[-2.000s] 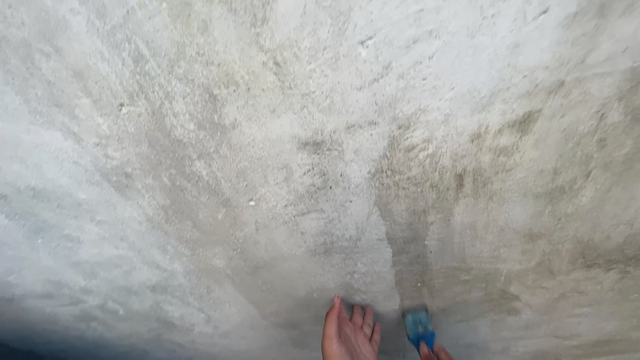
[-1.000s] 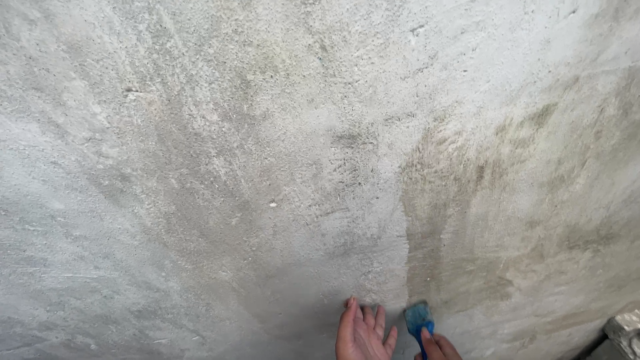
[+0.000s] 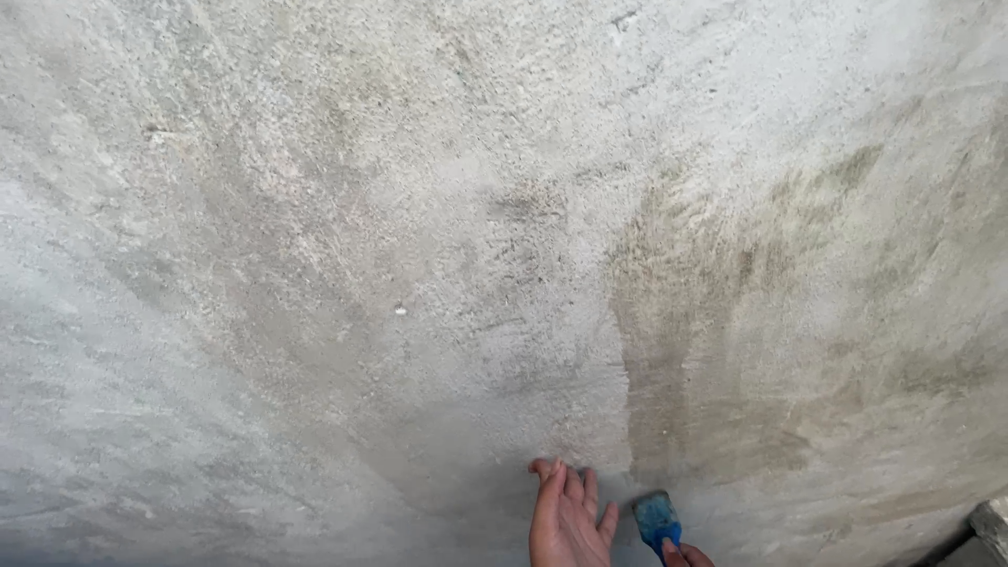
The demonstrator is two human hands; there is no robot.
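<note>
A rough plastered wall (image 3: 472,378) fills most of the head view, with a darker damp-looking strip right of the middle. At the bottom edge, my left hand (image 3: 572,516) is raised near the wall, palm showing and fingers spread, holding nothing. Just right of it, my right hand (image 3: 687,555) grips the handle of a blue scraper or flat brush (image 3: 657,518); which of the two cannot be told. Its wide end points up at the wall, below the dark strip. Most of my right hand is cut off by the frame.
A grey block-like ledge (image 3: 991,524) with a dark gap beside it stands at the lower right corner. A small white speck (image 3: 400,310) sits on the wall left of the middle.
The fingers of my left hand have shifted and spread a little. The blue tool remains beside it in my right hand. The view has moved slightly, bringing in the ledge at lower right.
</note>
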